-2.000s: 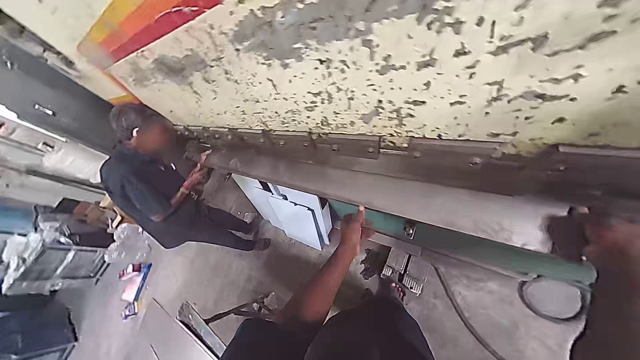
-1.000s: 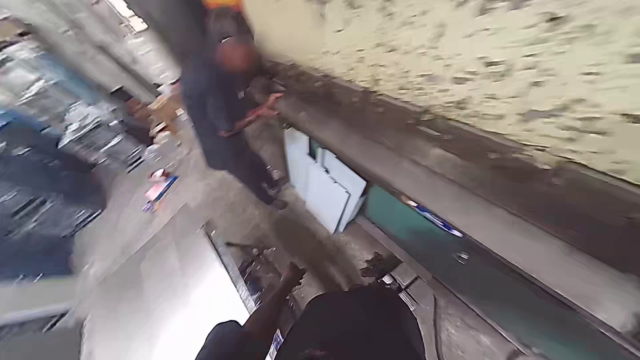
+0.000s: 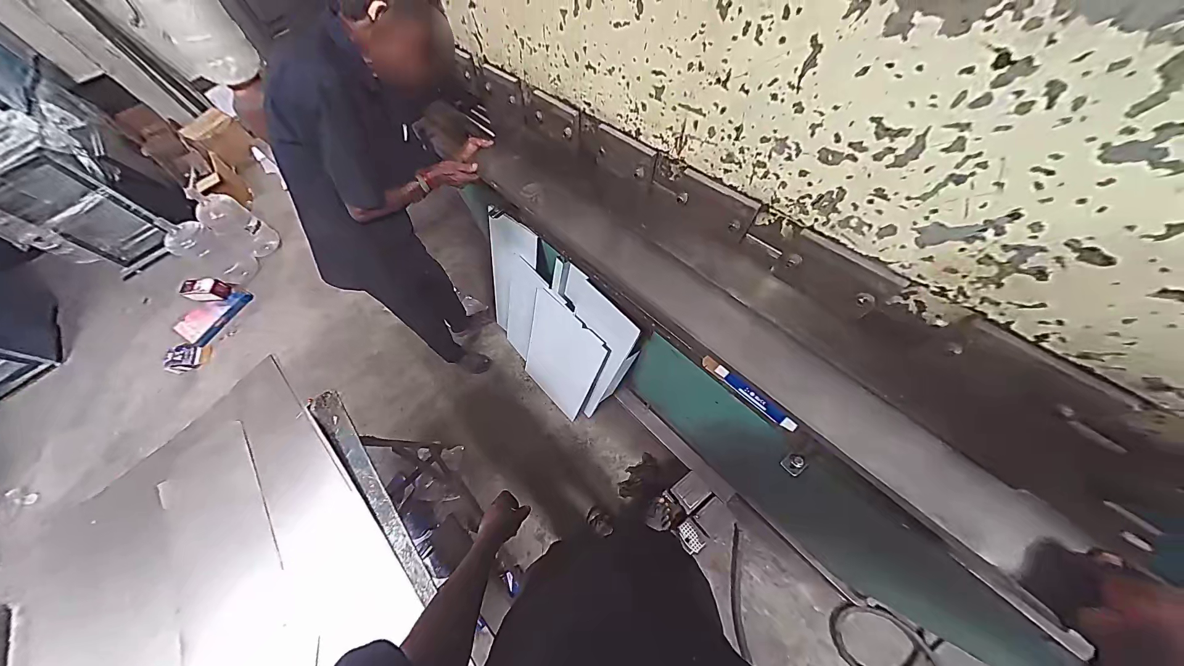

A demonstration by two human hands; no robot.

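Observation:
My left hand [image 3: 504, 518], its fingers curled and nothing visible in it, hangs low between a bright metal sheet [image 3: 194, 518] and the long bed of what looks like a press brake [image 3: 740, 342]. My right hand cannot be made out. A narrow blue-and-white pack [image 3: 754, 396] lies along the bed's front edge. At the far end of the bed stands a person in dark clothes [image 3: 324, 185], both hands at its edge. The blurred dark and reddish-brown shape [image 3: 1119, 592] at lower right seems to belong to another person.
Pale sheet panels [image 3: 564, 351] lean against the machine's green front [image 3: 721, 416]. Near my feet are a foot pedal [image 3: 692, 532] and a cable [image 3: 737, 592]. Small packs [image 3: 208, 319], clear plastic bottles [image 3: 227, 222] and cardboard boxes [image 3: 217, 139] lie on the floor at left.
My left hand, at the bed's front edge two seconds ago, has come off it and moved down beside my body. The view has swung left, showing more of the metal sheet.

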